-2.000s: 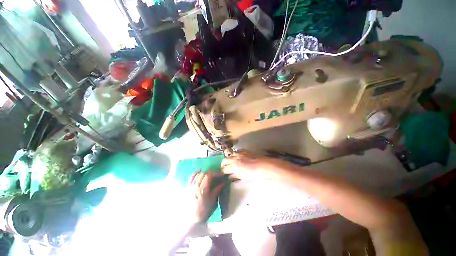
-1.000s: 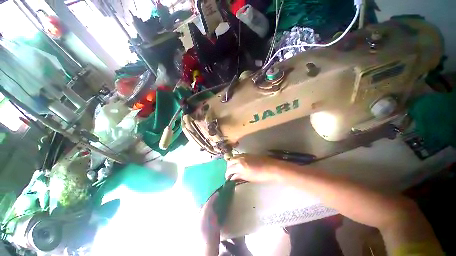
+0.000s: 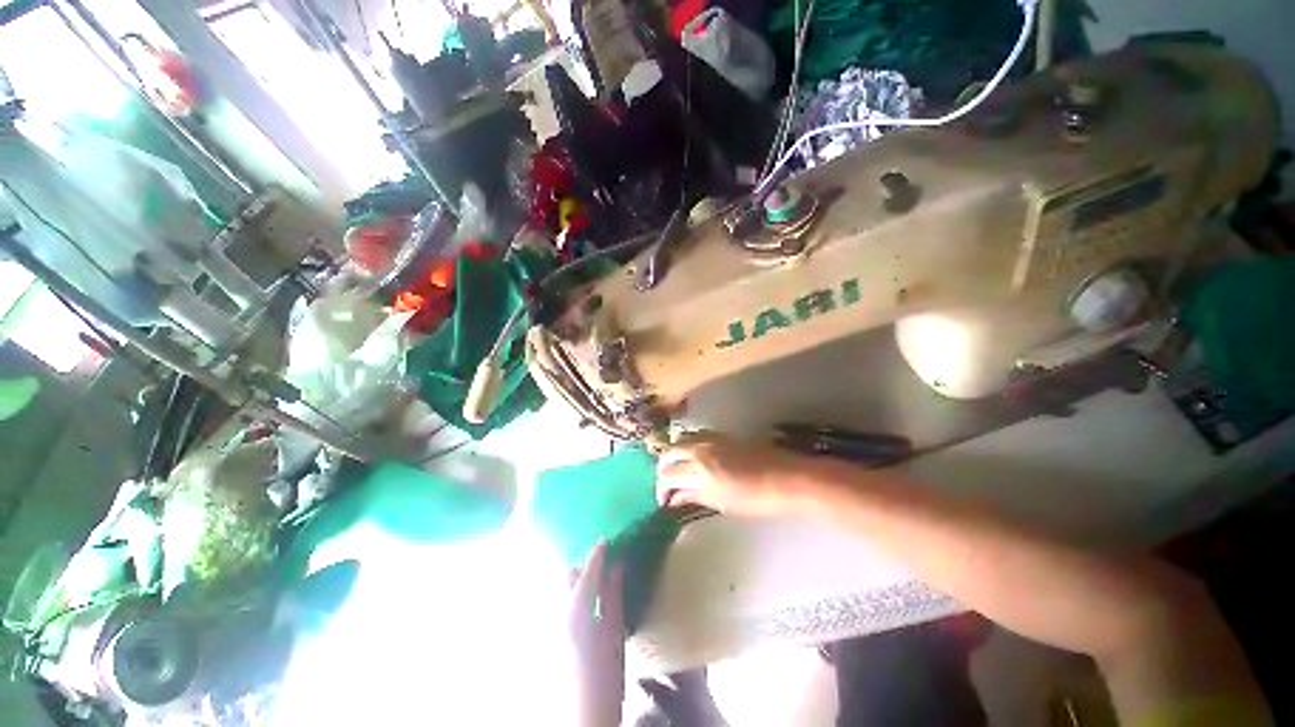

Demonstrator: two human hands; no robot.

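Observation:
A green fabric panel (image 3: 589, 500) lies at the needle end of the beige sewing machine (image 3: 795, 320), with a darker green strip along its right side. My right hand (image 3: 710, 476) lies on the panel's right edge beside the presser foot, fingers bent down on the cloth; the fingertips partly hide the foot and needle. My left hand (image 3: 597, 604) is at the panel's near left edge, washed out by glare; its grip cannot be made out. Another green piece (image 3: 426, 511) lies to the left.
A slim dark tool (image 3: 841, 443) lies under the machine arm near the glowing lamp (image 3: 949, 352). A pale handle (image 3: 483, 391) hangs left of the head. Plastic bags (image 3: 341, 348) and crumpled green cloth (image 3: 469, 334) are behind left. Strong glare covers the near left.
My left hand has moved off the panel's middle toward its near edge. My right hand stays by the presser foot. The camera view has shifted slightly.

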